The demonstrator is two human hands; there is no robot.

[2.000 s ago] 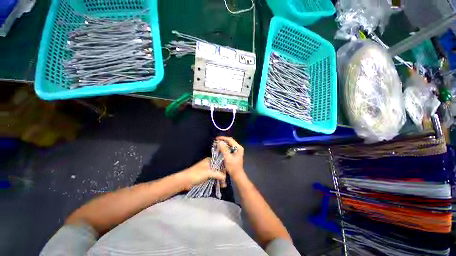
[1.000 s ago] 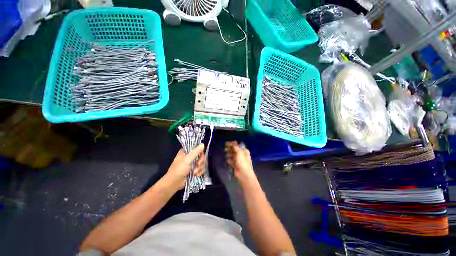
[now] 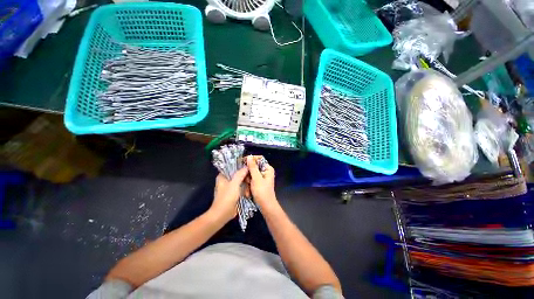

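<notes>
My left hand (image 3: pixel 227 193) is closed around a fanned bunch of short grey cable assemblies (image 3: pixel 229 159), held above my lap in front of the bench. Their pale ends point up toward the tester, and the other ends stick out below the hand. My right hand (image 3: pixel 259 178) is against the left hand, fingers bent, with small grey cable ends showing at its fingertips. The cream cable tester (image 3: pixel 270 108) with a green-white front edge lies at the bench edge just beyond the hands. Its white loop cannot be made out.
The left turquoise basket (image 3: pixel 136 124) and the narrower right one (image 3: pixel 355 159) hold grey leads. Loose leads (image 3: pixel 227 80) lie beside the tester. A white fan (image 3: pixel 241 8) stands behind. A bagged cable coil (image 3: pixel 440 125) and hanging wires (image 3: pixel 468 233) are at the right.
Since one second ago, my right hand has moved left and up against my left hand and the bunch. The left hand still holds the bunch. The whole view has shifted slightly.
</notes>
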